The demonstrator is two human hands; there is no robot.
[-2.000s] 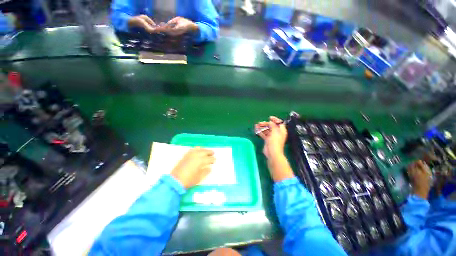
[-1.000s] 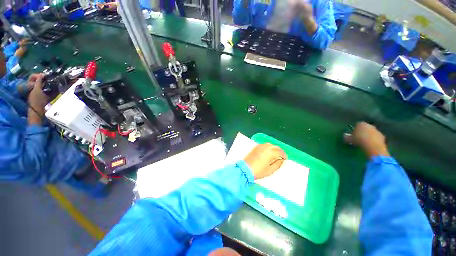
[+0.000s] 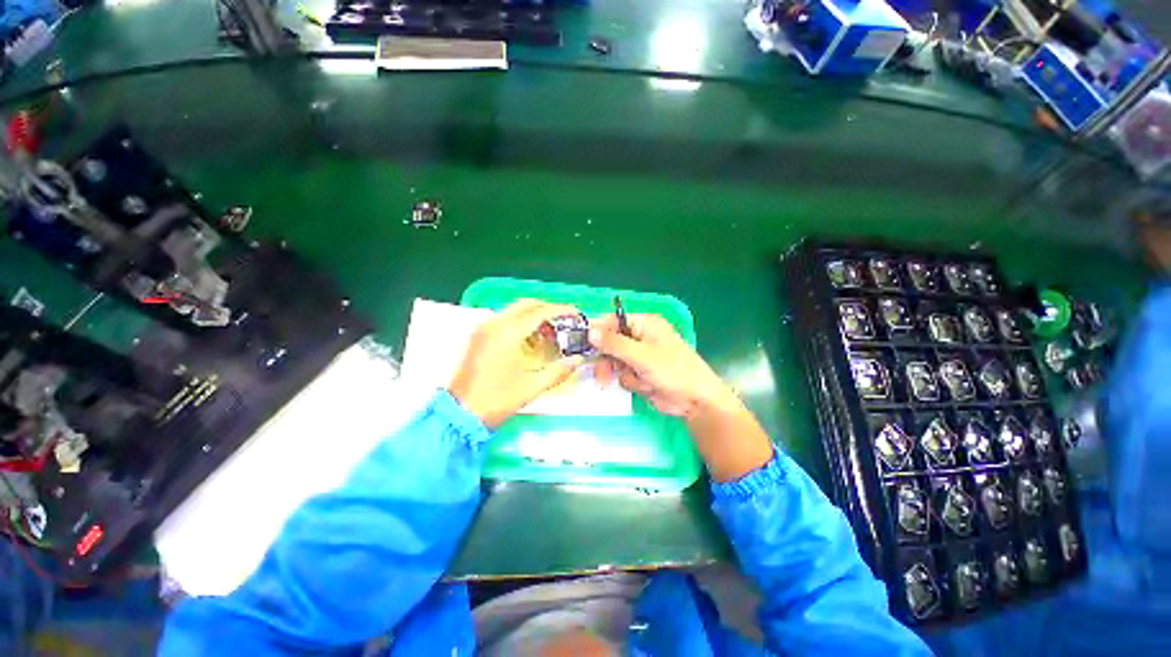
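Note:
My left hand (image 3: 516, 359) holds a small silver and black module (image 3: 569, 335) in its fingertips above the light green tray (image 3: 584, 469). My right hand (image 3: 658, 363) is at the module's right side and holds dark tweezers (image 3: 622, 315), whose upper end sticks up between the fingers. The tweezer tip is hidden by the fingers. A white backing sheet (image 3: 443, 336) lies across the tray, partly under my hands, and sticks out past its left edge.
A black blister tray (image 3: 925, 411) with silver modules stands on the right. A black fixture (image 3: 193, 321) and a long white sheet (image 3: 289, 469) lie on the left. Loose modules (image 3: 426, 214) lie beyond the tray. A person's blue sleeve (image 3: 1143, 424) is at the right edge.
My hands have come together over the green tray; the right came in from the right, and the left now holds the module. The view has swung back right, showing the blister tray again.

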